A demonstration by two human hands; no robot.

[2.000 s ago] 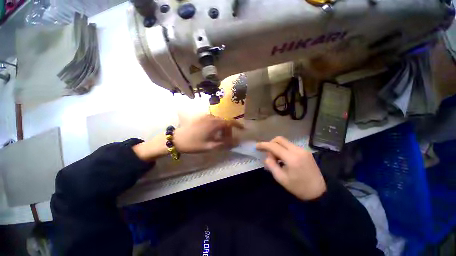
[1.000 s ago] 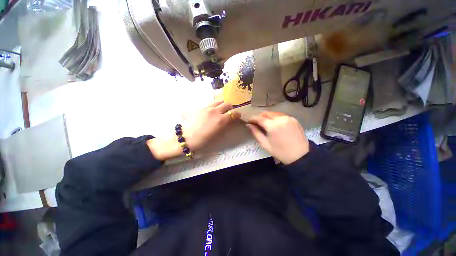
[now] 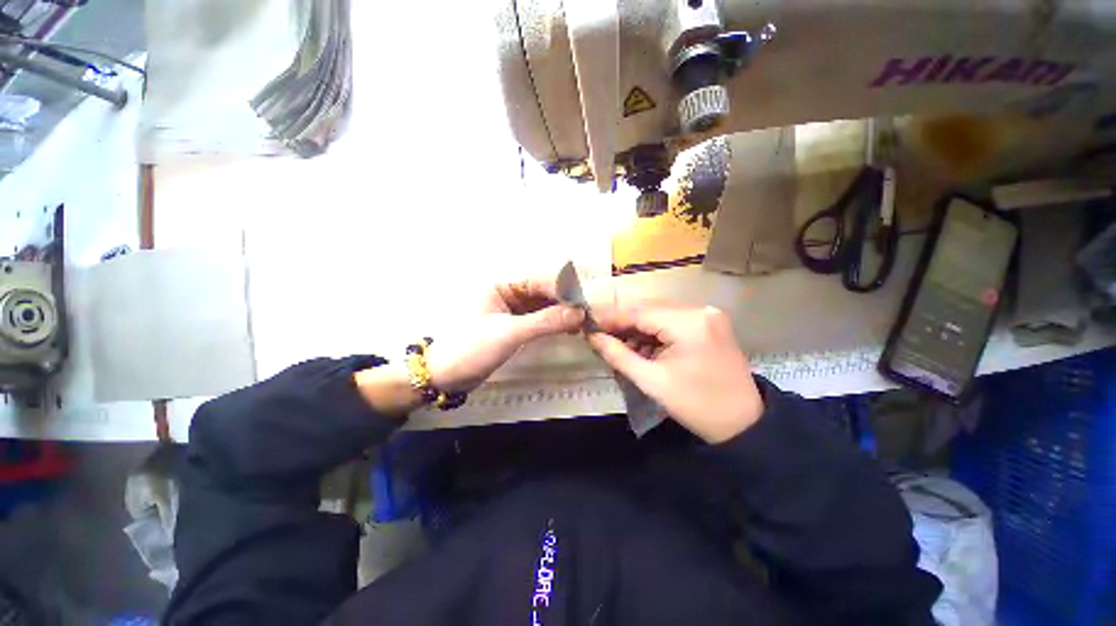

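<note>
A small narrow grey strip (image 3: 643, 410) is held up in front of the sewing machine, above the table's front edge. My left hand (image 3: 508, 333), with a beaded bracelet at the wrist, pinches it between thumb and fingers. My right hand (image 3: 685, 361) pinches the same strip right beside the left fingertips. One end shows above the fingers and the other hangs below my right hand. The presser foot area (image 3: 651, 202) is behind the hands, over the yellow-orange needle plate (image 3: 658, 241). The fingers partly hide the strip's middle.
A grey strip (image 3: 750, 208) lies right of the needle plate. Farther right are black-handled scissors (image 3: 866, 232) and a smartphone (image 3: 952, 300). A panel stack (image 3: 306, 86) is upper left, a single panel (image 3: 171, 324) below it, and a motor part (image 3: 31, 316) at far left.
My hands have lifted off the table surface, and the strip now shows raised between my fingertips. The view has shifted left, so the machine and table items appear farther right.
</note>
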